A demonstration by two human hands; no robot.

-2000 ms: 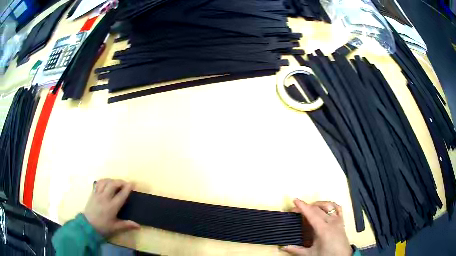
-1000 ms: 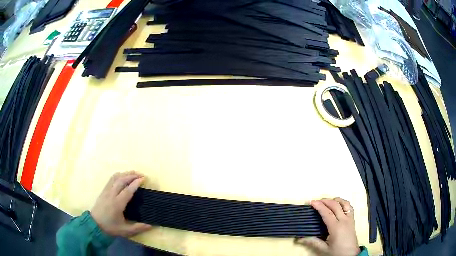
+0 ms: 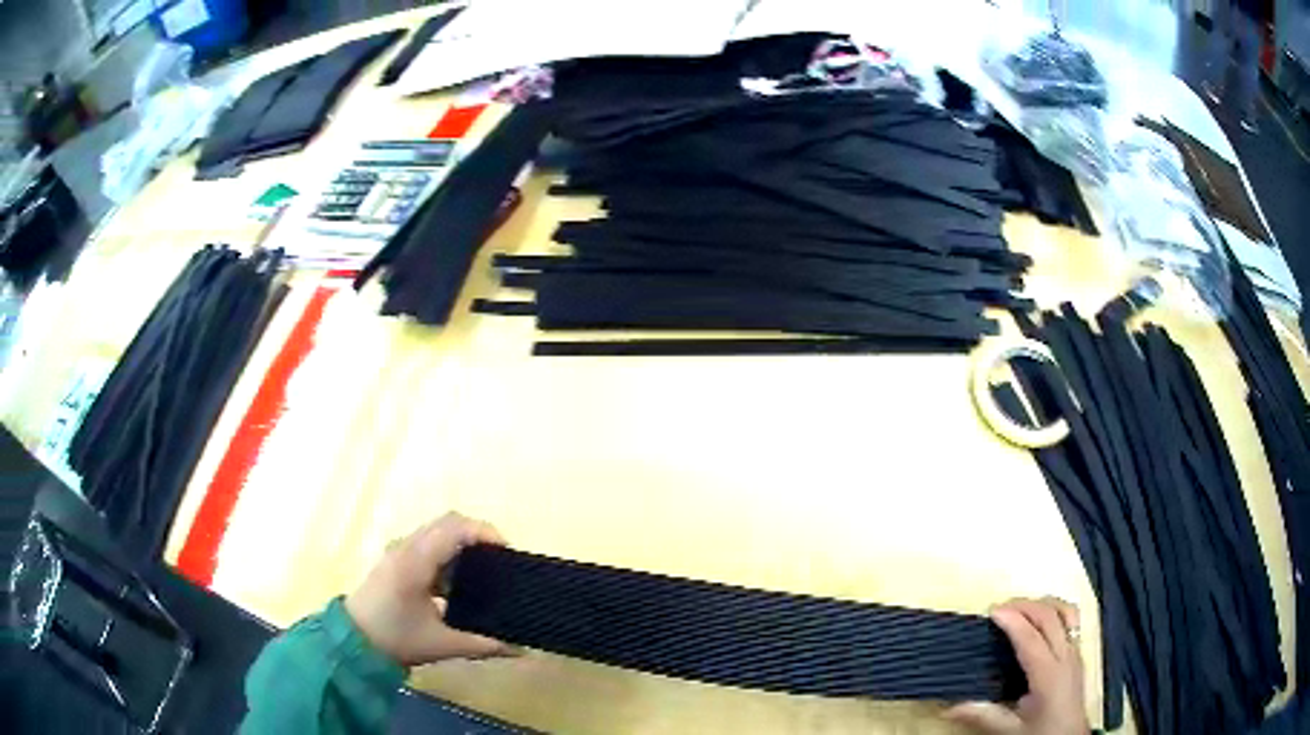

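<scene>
A ribbed black strip bundle lies side to side near the table's front edge, its strips packed side by side. My left hand is closed around its left end, thumb at the near edge and fingers at the far edge. My right hand holds its right end the same way and is partly cut off by the lower picture edge. Both strip ends are hidden in my hands. A large black strip pile lies at the table's centre back, with one loose strip along its near side.
A cream-yellow tape ring touches the right strip pile. Another pile lies left of the red line. A calculator is at the back left, clear plastic bags at the back right. A dark metal frame stands left below the table.
The view has shifted, showing more of the table's far and left sides. Both hands still hold the bundle's ends and appear farther right in the picture.
</scene>
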